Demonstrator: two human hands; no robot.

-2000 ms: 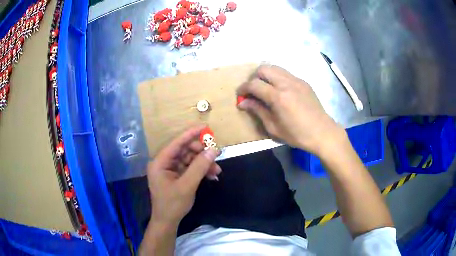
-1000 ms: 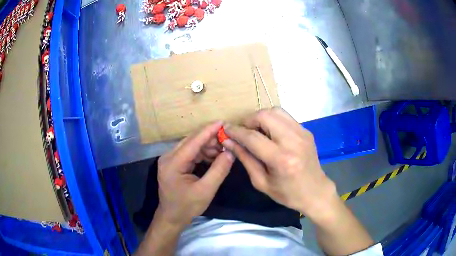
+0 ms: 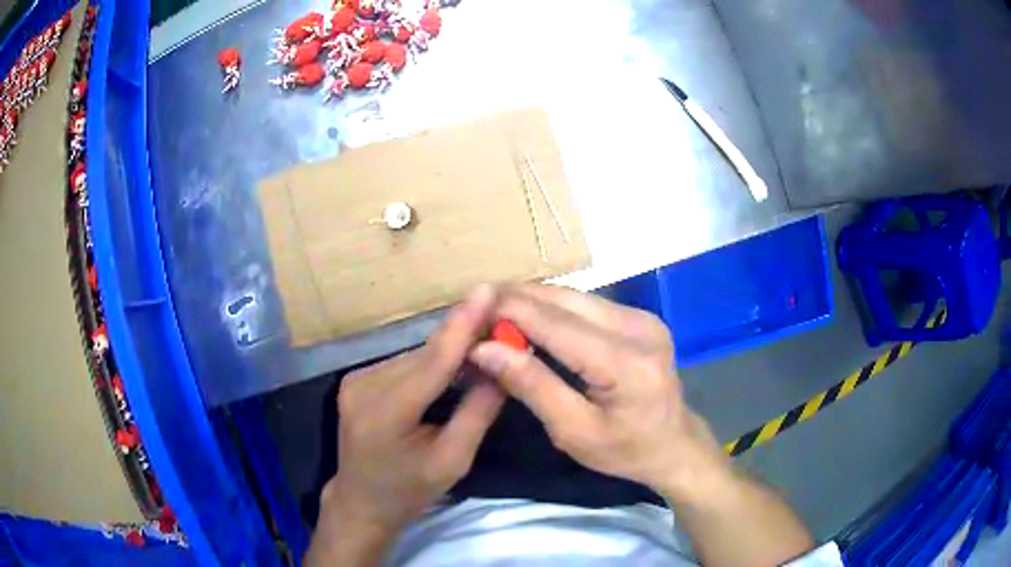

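Observation:
A red hair piece [image 3: 510,334] shows between my fingertips, above my lap at the bench edge; the rest of the doll figure is hidden by my fingers. My left hand [image 3: 405,415] is closed around it from the left. My right hand [image 3: 604,382] pinches the red part from the right, and the two hands touch. A small white pot [image 3: 397,215] stands mid-way on the cardboard work pad [image 3: 333,260]. Two thin pale sticks [image 3: 543,205] lie on the pad's right side.
A heap of red-haired figures [image 3: 360,75] lies behind the pad, with a single figure [image 3: 230,69] to its left. A white-handled craft knife [image 3: 721,142] lies at right. A blue crate [image 3: 131,249] stands at left. A blue bin [image 3: 743,294] and blue stool [image 3: 926,266] are at right.
The right hand has moved from the pad's right side to meet the left hand above the lap, uncovering the sticks. Both hands now enclose the figure, hiding its face and body.

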